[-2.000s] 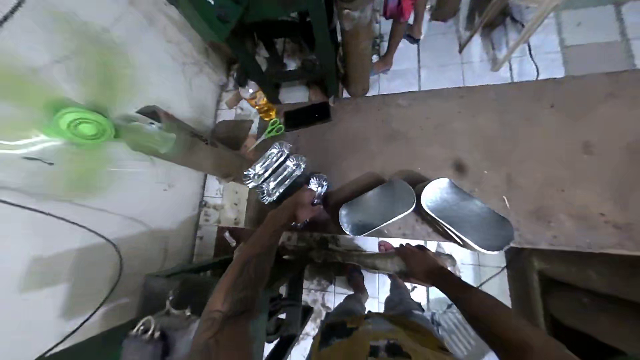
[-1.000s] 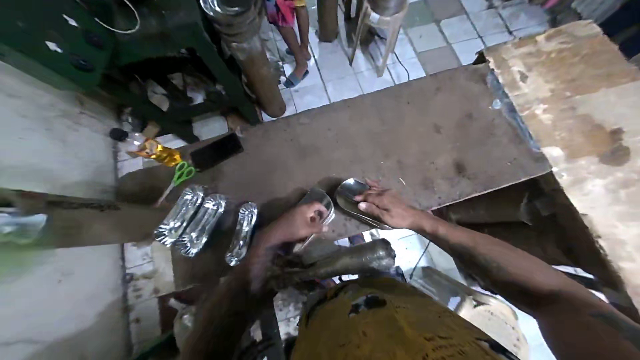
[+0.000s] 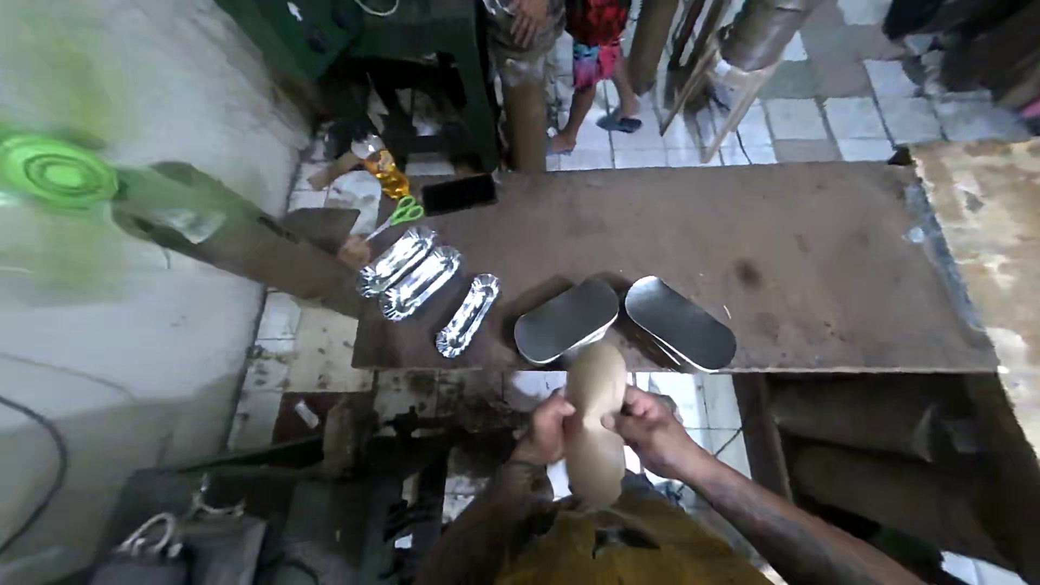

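Between my two hands is a tan, rounded, elongated piece (image 3: 597, 422), narrowed in the middle; its material is unclear. My left hand (image 3: 548, 429) grips its left side and my right hand (image 3: 652, 429) its right side, just off the table's near edge. Beyond it on the table lie two stacks of silver oval sheets, a left one (image 3: 566, 319) and a right one (image 3: 681, 323), angled away from each other. Further left rest crimped foil trays: a single one (image 3: 469, 315) and a pair side by side (image 3: 410, 272).
The brown table (image 3: 650, 219) runs across the view. At its far left corner are green-handled scissors (image 3: 405, 210), a black phone (image 3: 459, 194) and a bottle of yellow liquid (image 3: 383, 169). A green fan (image 3: 58, 171) spins at left. A person (image 3: 597, 61) stands beyond the table.
My hands have left the oval sheets at the table edge and now hold the tan piece nearer my body. The view has shifted.
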